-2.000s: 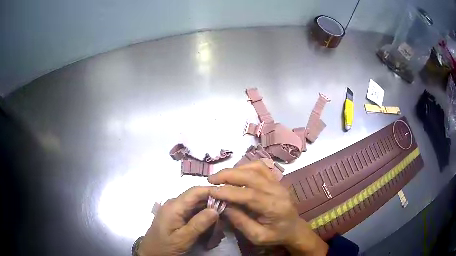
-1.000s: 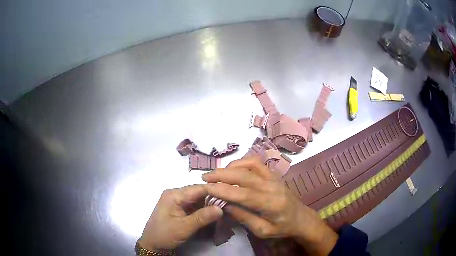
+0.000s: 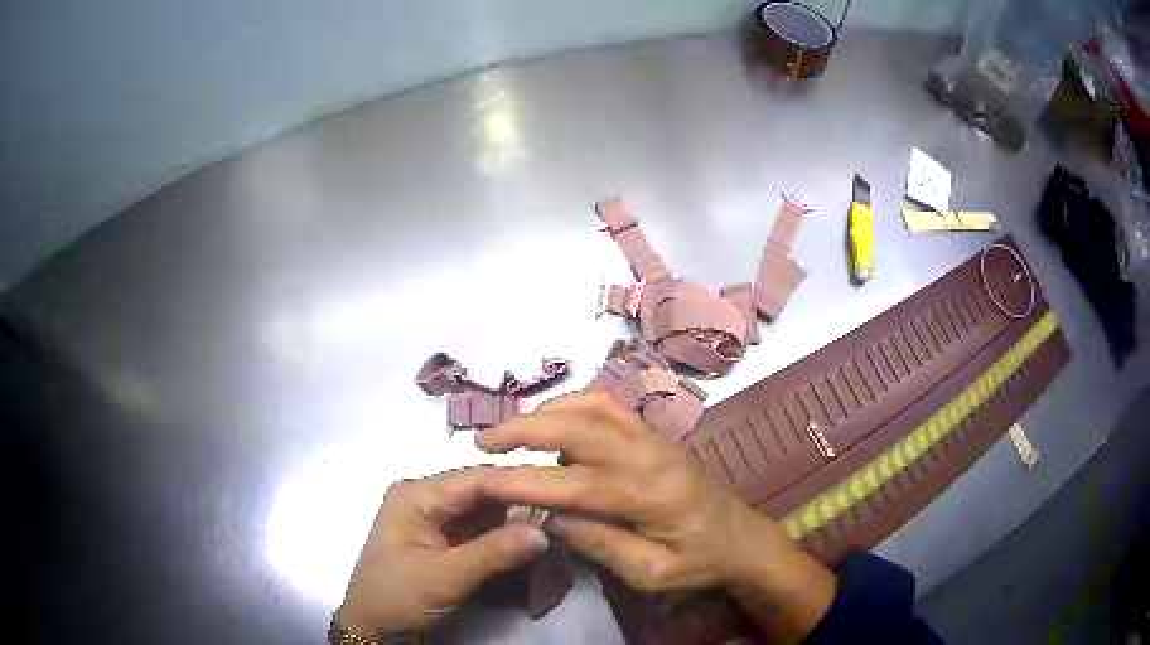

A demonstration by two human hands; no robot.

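My left hand (image 3: 435, 548) and my right hand (image 3: 643, 504) meet at the lower middle, fingertips together around a small pale-edged piece of pink strap (image 3: 539, 518), mostly hidden by the fingers. A pink strap end (image 3: 547, 587) shows below the hands. A tangled pile of pink straps (image 3: 691, 324) lies on the bench just beyond my right hand. A smaller curled group of pink straps (image 3: 486, 410) lies left of it. The slotted board (image 3: 870, 365) with its yellow strip (image 3: 933, 435) lies to the right, partly under my right forearm. A small end piece (image 3: 820, 439) lies on the board.
The steel bench (image 3: 252, 252) meets a pale wall. A yellow utility knife (image 3: 860, 239), a white card (image 3: 928, 180) and a pale yellow strip (image 3: 948, 222) lie beyond the board. An amber tape roll (image 3: 796, 40) is near the wall. Black straps (image 3: 1092, 258) and clear bags (image 3: 996, 76) are at right.
The view has shifted slightly, so bench items sit a little further left and higher. The hands stay together; less of the pale-edged piece shows between the fingertips.
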